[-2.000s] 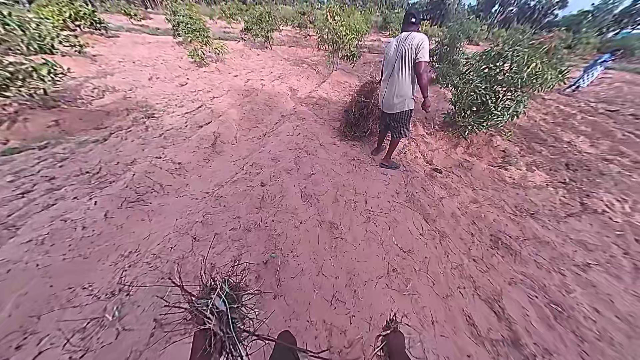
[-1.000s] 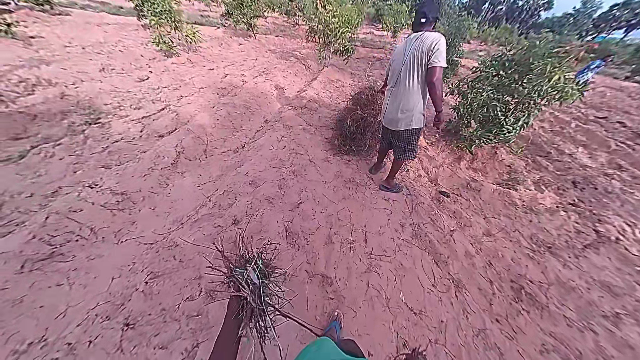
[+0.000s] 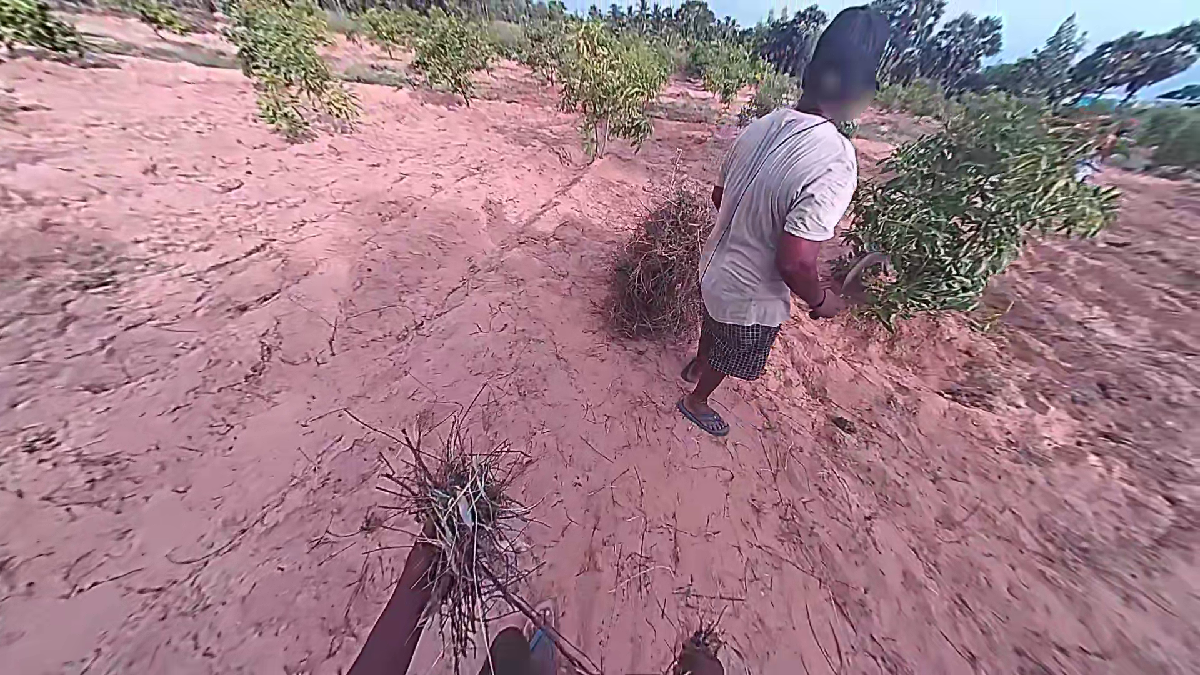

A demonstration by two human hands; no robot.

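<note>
My left hand (image 3: 433, 544) is closed around a tangled bundle of dry twigs and grass (image 3: 473, 525), low and left of centre; its fingers are mostly hidden by the stems. From that bundle a thicker stick (image 3: 548, 630) slants down to the bottom edge. My right hand (image 3: 698, 654) shows only partly at the bottom edge, closed on a small tuft of dry twigs (image 3: 703, 636). Ahead to the right a co-worker (image 3: 773, 216) in a light T-shirt, checked shorts and sandals holds a curved sickle (image 3: 864, 267). A large heap of dry brush (image 3: 661, 267) is beside the co-worker.
Reddish sandy ground (image 3: 309, 375) with scattered twigs stretches ahead. A leafy green bush (image 3: 975, 206) grows close beyond the co-worker on the right. Several young trees, one of them a leafy sapling (image 3: 609, 84), stand farther back. My sandalled foot (image 3: 544, 637) is between my hands.
The co-worker and brush heap appear nearer. The co-worker's arm on the right is now bent, with the sickle visible. My left hand still holds its bundle, now higher in view.
</note>
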